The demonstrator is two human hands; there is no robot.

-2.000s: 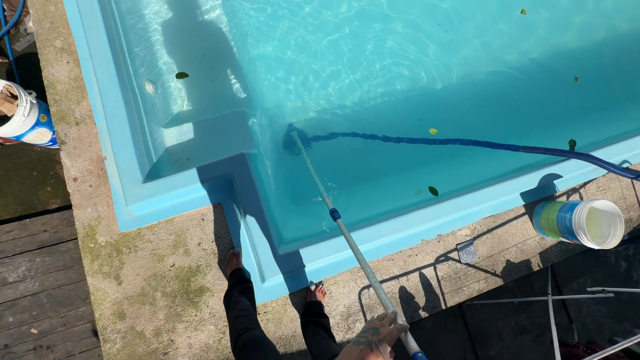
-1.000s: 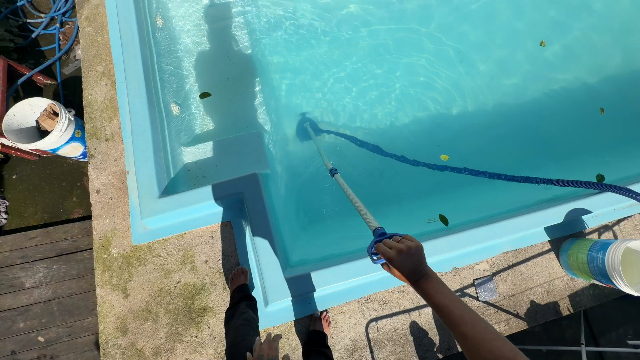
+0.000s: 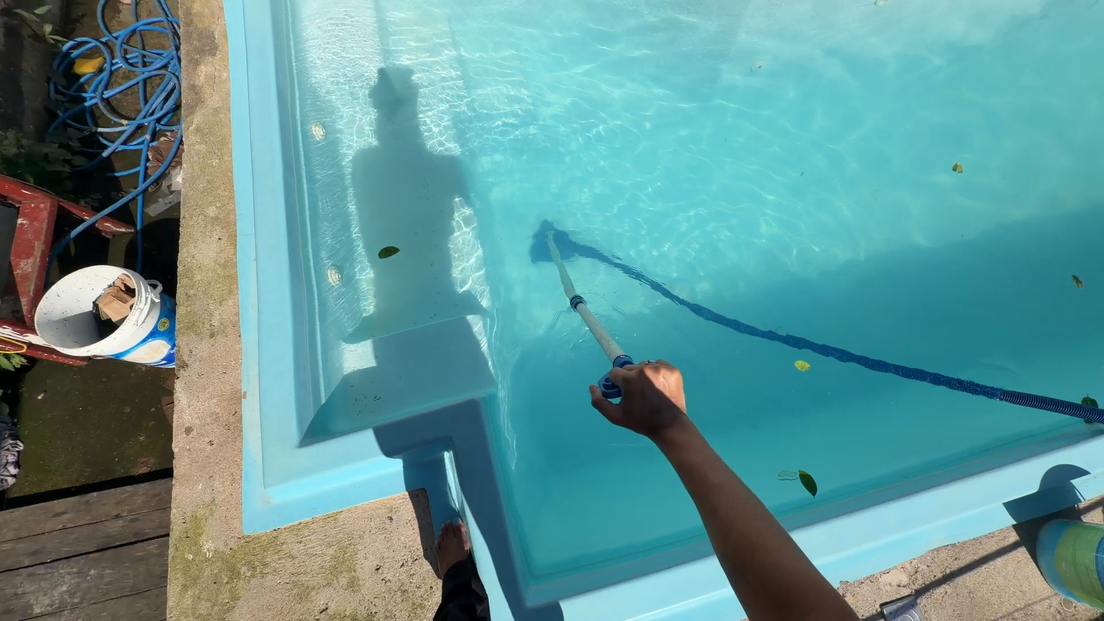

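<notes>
Stretched out over the pool water, my right hand (image 3: 645, 395) grips the blue end of a telescopic pole (image 3: 597, 332). The pole slants down into the water to a dark pool vacuum head (image 3: 552, 243), seen blurred through the water near the submerged step. From that head a blue ribbed vacuum hose (image 3: 776, 339) runs right to the pool's edge. My left hand is out of view. Several leaves lie in or on the water, among them a green leaf (image 3: 807, 483) and a yellow leaf (image 3: 802, 366).
My bare foot (image 3: 452, 545) stands by the pool's light-blue rim (image 3: 336, 483). Left of the concrete edge (image 3: 207, 345) are a white bucket (image 3: 69, 315) holding brown pieces, a red frame (image 3: 33, 246) and a coiled blue hose (image 3: 129, 78). Another bucket (image 3: 1074, 561) sits at the lower right.
My right hand, on the pole a second ago too, now reaches further out over the water. The left hand, low in the earlier view, has gone out of sight.
</notes>
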